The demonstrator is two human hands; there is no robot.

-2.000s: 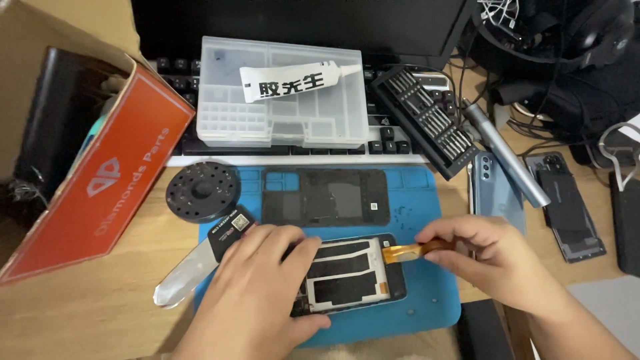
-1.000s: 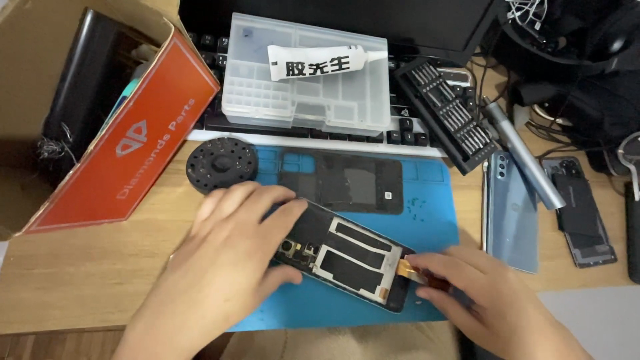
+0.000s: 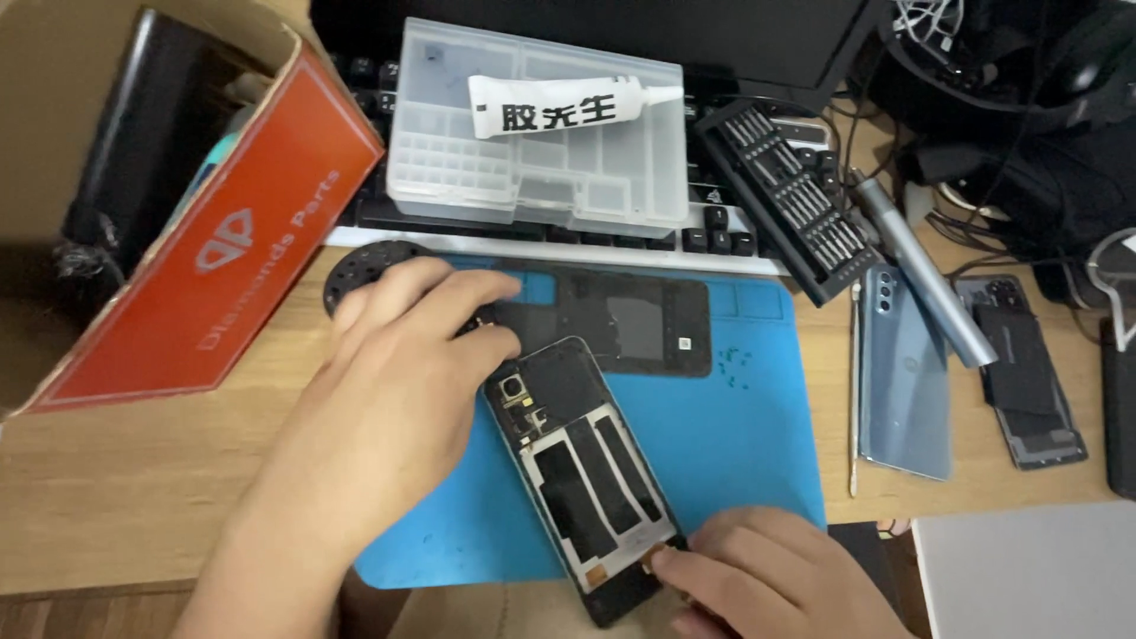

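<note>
An opened smartphone [image 3: 590, 479] lies at a slant over the blue repair mat [image 3: 754, 426], its camera and white-framed black battery area exposed. My left hand [image 3: 413, 373] is above the phone's upper left end, with a small dark part [image 3: 477, 321] partly visible between the fingers and thumb; the fingers hide what it is. At the phone's lower end, my right hand [image 3: 754, 568] pinches an orange flex cable [image 3: 655, 557], most of it covered by the fingers. Beyond the phone, a dark phone back panel [image 3: 652, 324] lies on the mat. A black round holed tray [image 3: 364, 266] is partly behind my left hand.
A glue tube [image 3: 559, 106] rests on a clear compartment box [image 3: 453, 191] over the keyboard [image 3: 621, 241]. To the right are a screwdriver bit set [image 3: 790, 204], a silver cylindrical tool [image 3: 927, 266], a blue-grey phone [image 3: 905, 382] and another phone [image 3: 1047, 426]. An orange-sided cardboard box [image 3: 266, 204] stands left.
The phone has turned to a steeper slant. My left hand has come off its side to beyond its upper end. My right hand has stayed at the flex cable. The view has shifted.
</note>
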